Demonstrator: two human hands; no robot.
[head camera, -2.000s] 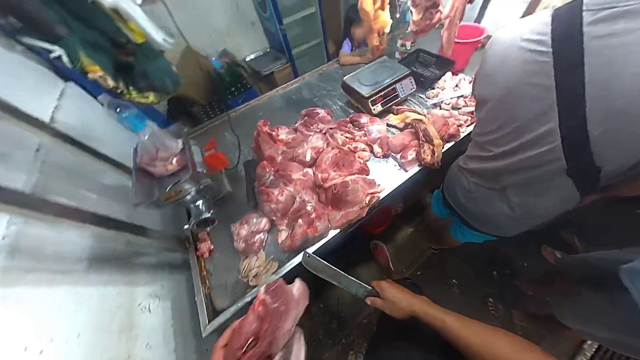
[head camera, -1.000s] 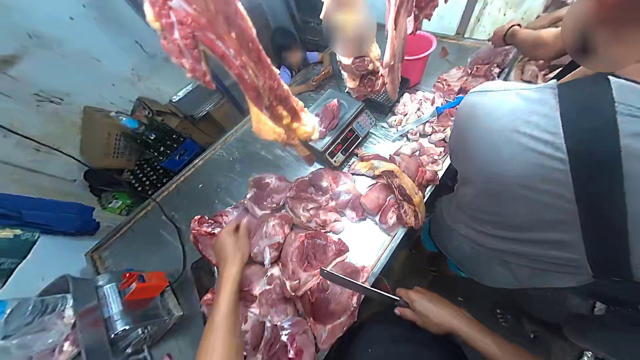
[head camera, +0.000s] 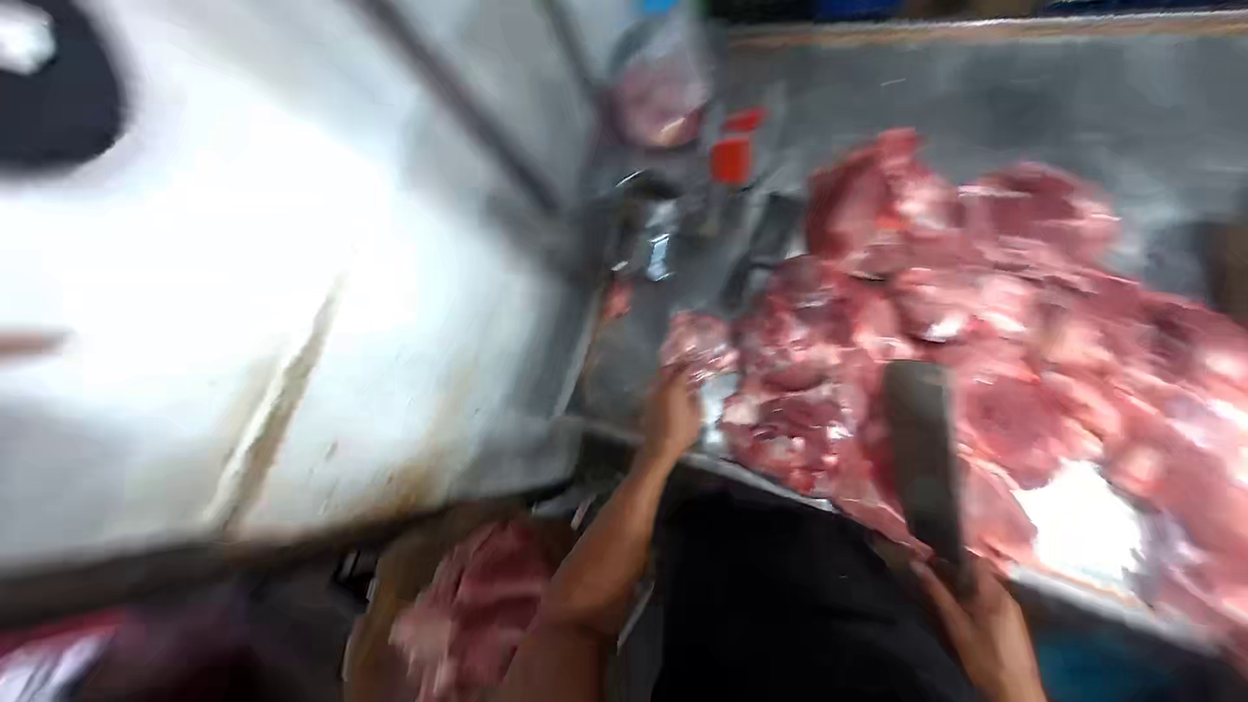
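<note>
Blur covers much of the head view. My right hand (head camera: 975, 609) grips the handle of a large knife (head camera: 921, 448), its broad blade raised over the near edge of a pile of raw meat (head camera: 1014, 390). At the left end of that pile, my left hand (head camera: 673, 409) touches a small piece of meat (head camera: 700, 343) that looks bagged in clear plastic; whether the fingers are closed on it cannot be told. More raw meat (head camera: 487, 595) lies low at the left, beyond my left forearm.
A metal meat grinder (head camera: 655, 229) stands at the counter's left end, near a red object (head camera: 733, 156) and a plastic bag of meat (head camera: 663, 97). The metal counter (head camera: 975, 93) extends behind the pile. A stained white wall (head camera: 244, 292) rises at the left.
The view has swung left. My left hand has moved from on top of the meat pile to the small piece at its left end. The knife remains in my right hand.
</note>
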